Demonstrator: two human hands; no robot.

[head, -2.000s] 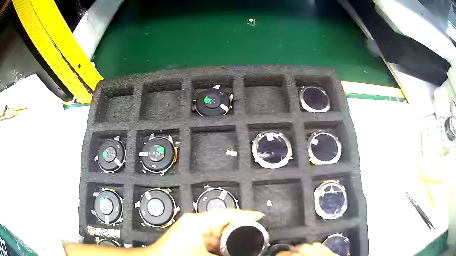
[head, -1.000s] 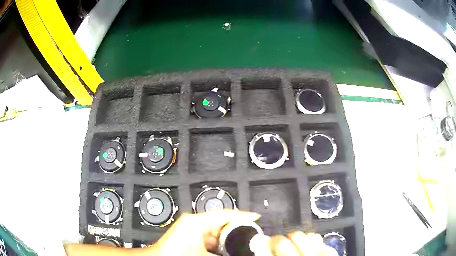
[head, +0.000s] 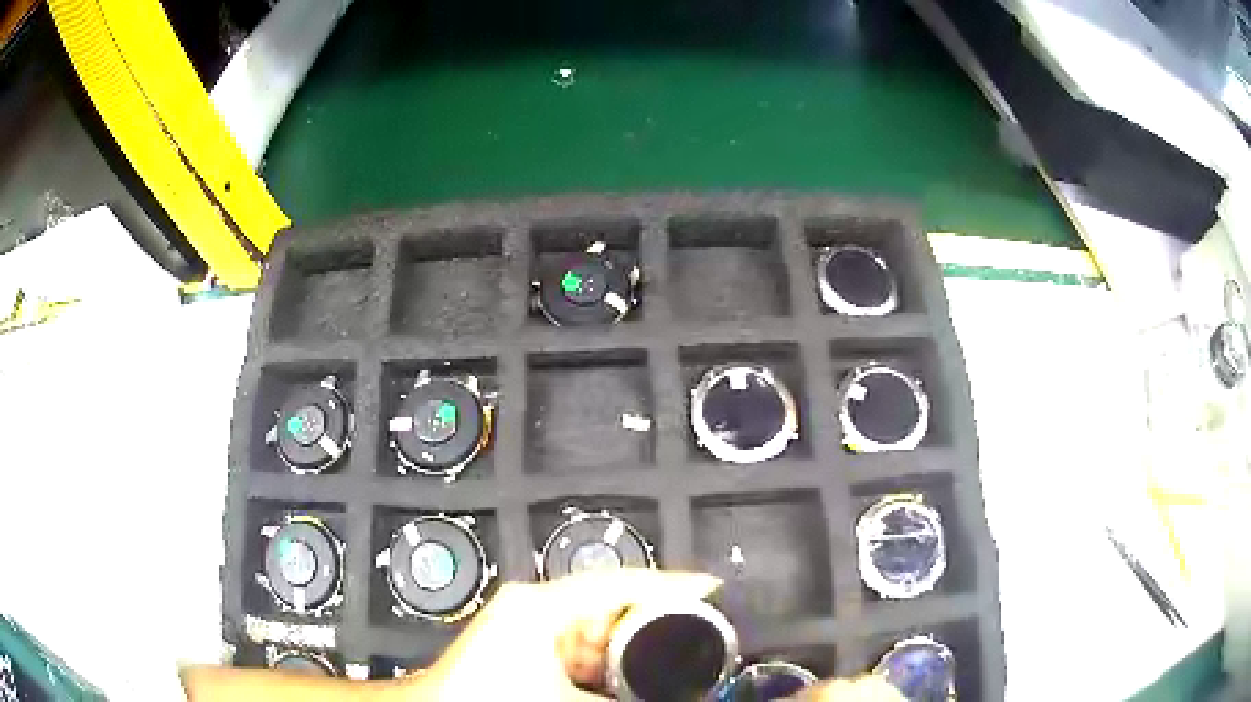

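My left hand (head: 528,645) looks bare and holds a round module (head: 671,656) with a glossy black face and silver rim, above the front of the dark foam tray (head: 590,486). My right hand (head: 853,690) is cut off by the bottom edge, beside another round glossy part (head: 766,682); whether it grips that part cannot be told. Matt black discs (head: 434,566) with pale or green centres sit in the left and middle pockets. Glossy round modules (head: 742,412) sit in the right pockets.
Behind the tray is a green conveyor (head: 631,130) with a yellow post (head: 165,137) at left. A thin dark stick (head: 1147,576) lies on the white bench at right. Small white bits lie in two pockets (head: 635,422). A round part (head: 1231,353) shows at far right.
My right hand was at the held module's face a second ago and is now lower and to the right, mostly out of the picture. My left hand still holds the module.
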